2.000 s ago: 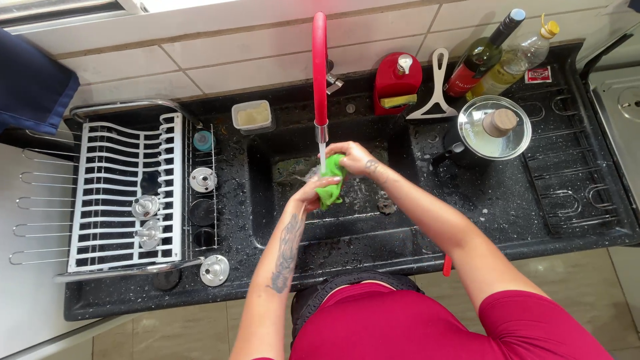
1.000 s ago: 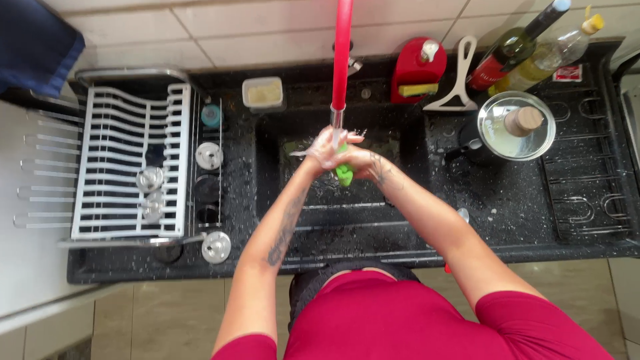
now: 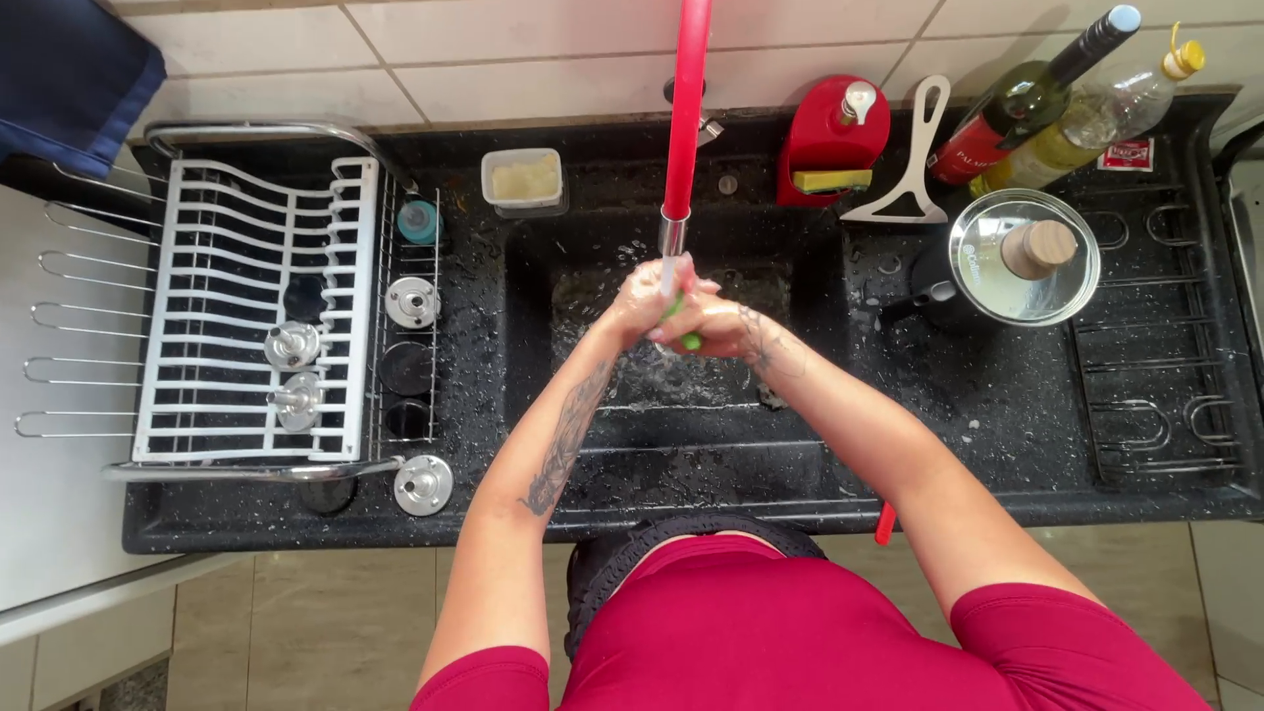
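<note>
Both my hands are together over the black speckled sink basin (image 3: 691,434), right under the metal tip of the red faucet (image 3: 687,118), with water running onto them. My left hand (image 3: 647,296) is in the stream and looks wet; whether it grips anything is hidden. My right hand (image 3: 713,324) is closed around a bunched green cloth-like item (image 3: 688,340), of which only small parts show between the hands and below the fingers.
Left of the basin stand a white dish rack (image 3: 158,326) and a metal burner part (image 3: 424,485). Behind are a plastic tub (image 3: 521,180) and a red soap dispenser with sponge (image 3: 839,133). At right are a squeegee (image 3: 918,158), bottles (image 3: 1027,109) and a lidded pot (image 3: 1025,259).
Two seconds ago the green item showed large and spread between my hands; now it is mostly covered by them. The view has shifted nearer the sink.
</note>
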